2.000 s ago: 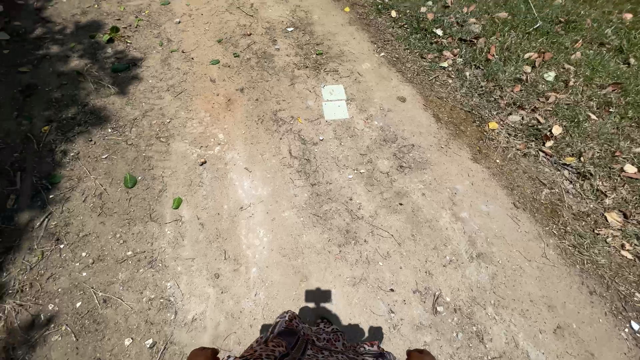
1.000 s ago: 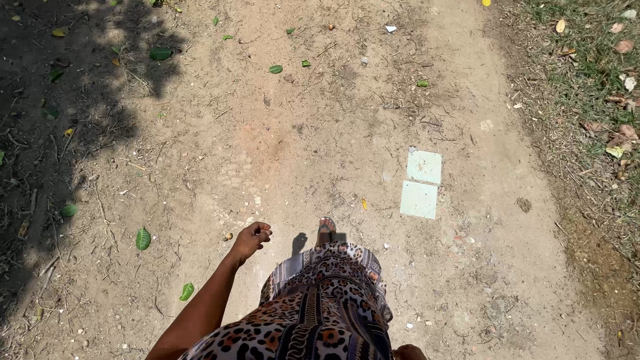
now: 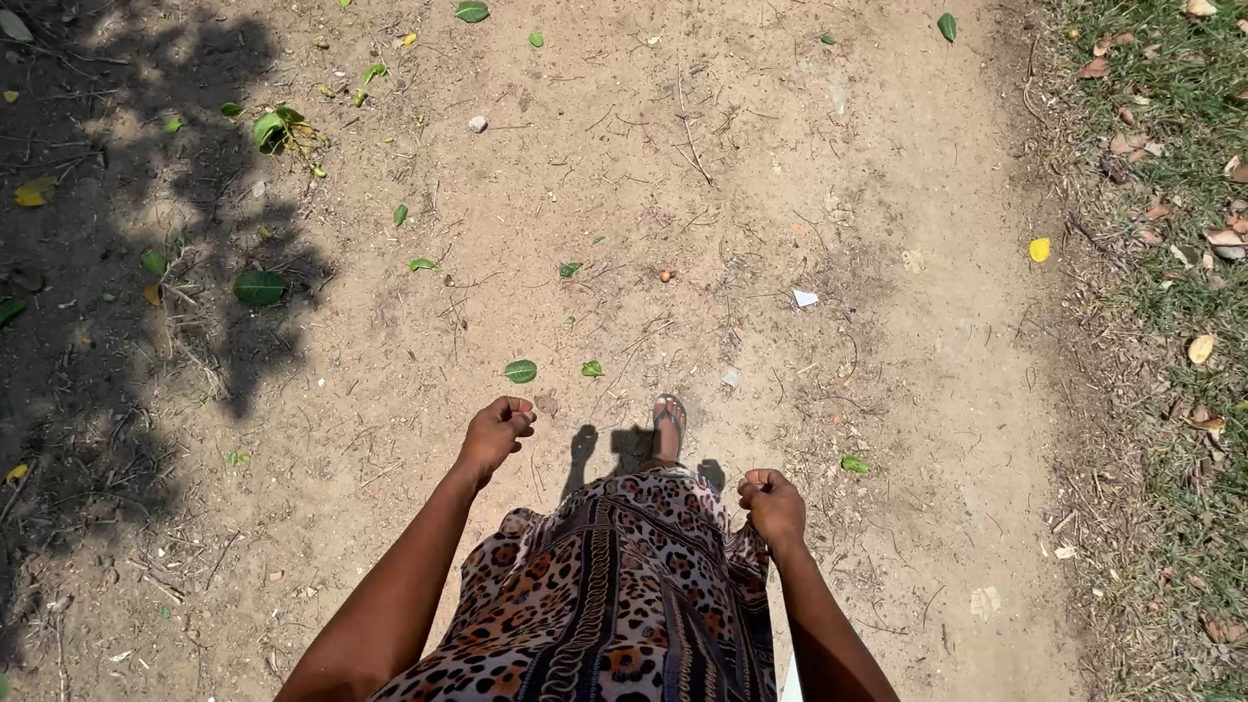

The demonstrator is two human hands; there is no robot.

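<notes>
My left hand (image 3: 496,436) hangs out in front of the body, its fingers loosely curled with no object seen in them. To its right, beside the patterned dress (image 3: 604,595), is my right hand (image 3: 773,505), fingers curled in. Whether the right hand pinches any of the dress cloth cannot be told. One foot in a sandal (image 3: 669,425) shows on the dirt beyond the hem, between the two hands. The other foot is hidden. A green leaf (image 3: 521,371) lies on the ground just beyond my left hand.
A dirt path (image 3: 936,409) runs ahead, with grass (image 3: 1189,312) and dry leaves along its right side. Tree shade (image 3: 107,244) falls at the left. Scattered about are a green sprig (image 3: 278,132), a small stone (image 3: 477,124) and a white scrap (image 3: 804,297).
My right hand now shows fully, where only a small part showed a second ago. The two pale squares on the path have left the view, except perhaps a white sliver at the bottom edge.
</notes>
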